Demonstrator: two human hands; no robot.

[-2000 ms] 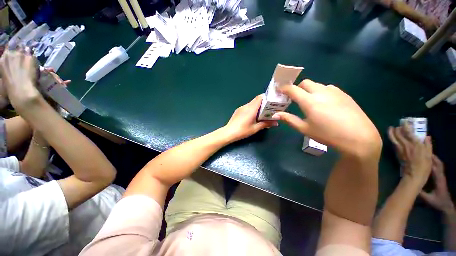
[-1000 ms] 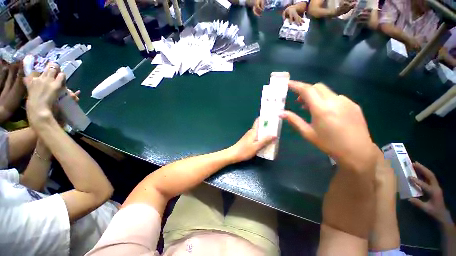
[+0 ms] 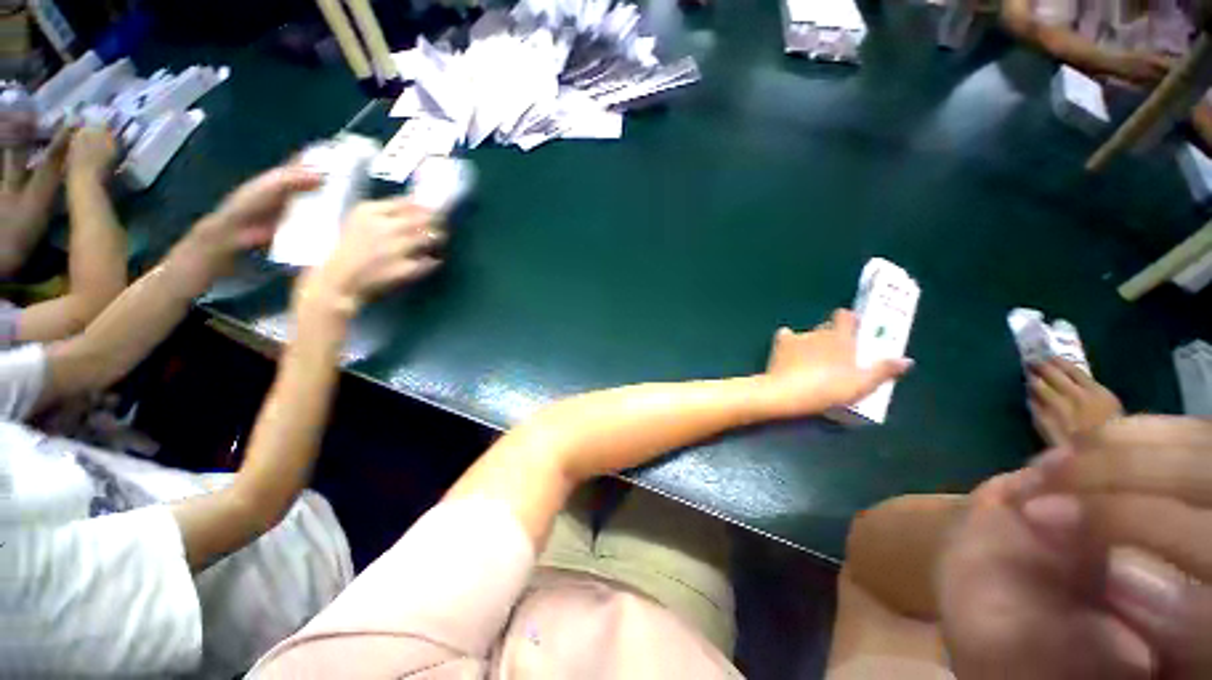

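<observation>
A slim white carton (image 3: 888, 319) with small print and a small green mark is at the centre right, over the dark green table (image 3: 665, 266). My left hand (image 3: 824, 365) is closed around its lower part. The carton's top end looks closed, but fine detail is blurred. My right hand (image 3: 1097, 558) is large and blurred at the lower right, close to the camera and away from the carton. Its fingers are curled, and I cannot tell whether anything is between them.
A fanned heap of white leaflets (image 3: 532, 80) lies at the far centre-left. A neighbour's hands (image 3: 379, 246) hold blurred white items at left. Another person's hand (image 3: 1070, 399) is on a carton at right. Cartons (image 3: 824, 29) lie at the far side. Pale round sticks (image 3: 1146, 120) jut in at right.
My left hand has moved right with the carton. My right hand has left the carton and come down right, near the camera. The left neighbour's hands have moved right, where a white item lay.
</observation>
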